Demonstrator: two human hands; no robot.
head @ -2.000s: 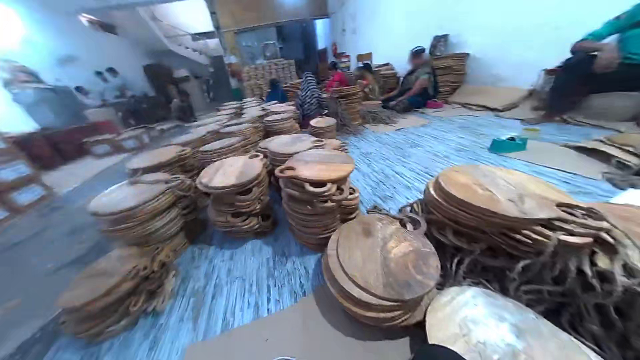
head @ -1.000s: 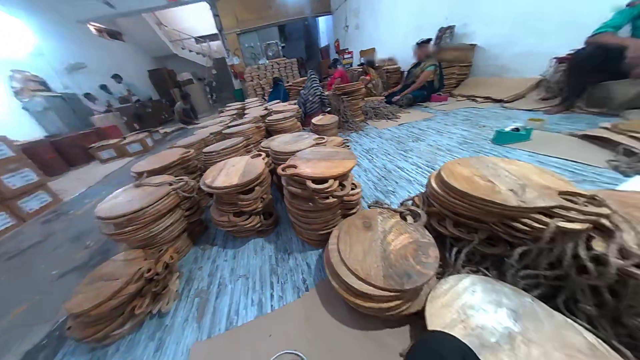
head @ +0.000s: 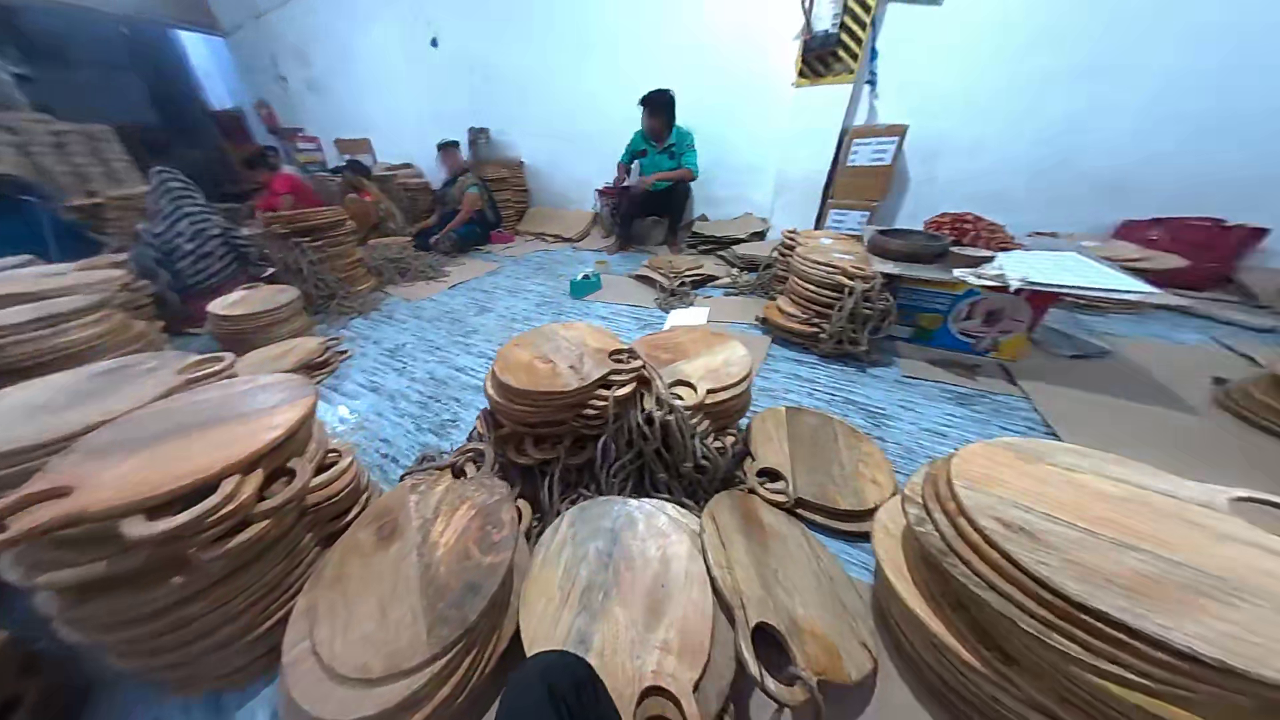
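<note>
Neither of my hands shows in the head view. A dark-clothed knee [head: 560,688] rises at the bottom edge, overlapping a pale oval wooden board [head: 620,590] with a ring handle. To the left of that board leans a stack of round wooden boards [head: 415,570]; to its right lies a darker oval board with a handle hole [head: 785,590]. Behind them, a bundle of brown rope loops [head: 640,450] hangs from stacked round boards [head: 555,365]. A large stack of boards [head: 1120,560] fills the lower right.
More board stacks [head: 170,450] crowd the left. Several people sit farther off, one in a green shirt [head: 660,155] by the wall. A green tape dispenser [head: 585,284], cardboard sheets [head: 1120,400] and a colourful printed box [head: 960,318] are on the blue-streaked floor.
The view has swung well to the right, bringing the right-hand board stack and the printed box into sight. No hand shows in the earlier frames either.
</note>
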